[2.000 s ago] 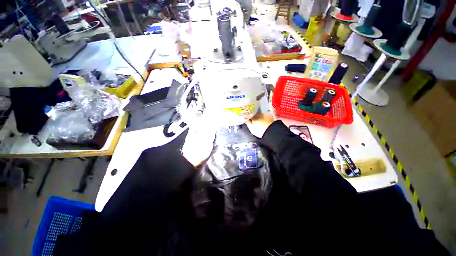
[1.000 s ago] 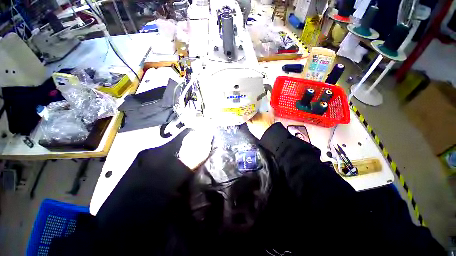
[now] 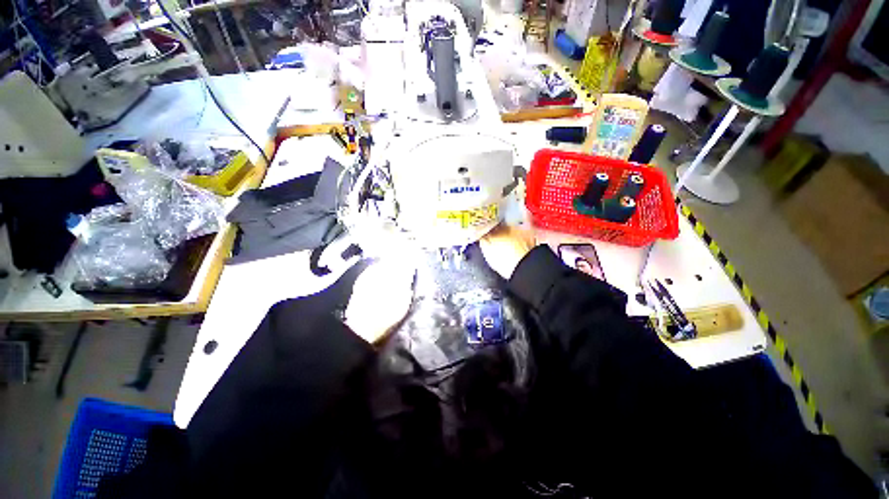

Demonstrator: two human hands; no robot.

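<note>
The dark garment's shiny black lining (image 3: 439, 375) lies wrinkled in front of the white sewing machine head (image 3: 456, 190). A dark-blue label (image 3: 485, 322) sits on the lining. My left hand (image 3: 380, 297) is overexposed and rests at the lining's left edge, just in front of the machine; its fingers blur into the glare. My right hand (image 3: 505, 251) is at the lining's upper right edge, beside the machine head, with its fingers partly hidden. Dark sleeves cover both arms. The needle area is lost in glare.
A red basket (image 3: 602, 197) with thread cones stands right of the machine. A phone (image 3: 582, 261), dark snips (image 3: 671, 310) and a tan tray (image 3: 714, 322) lie nearer. Grey cloth pieces (image 3: 285, 212) lie left. A blue crate (image 3: 109, 448) is on the floor at left.
The camera view has shifted slightly. The label and lining have moved slightly down relative to the machine head. Both hands remain at the lining's edges.
</note>
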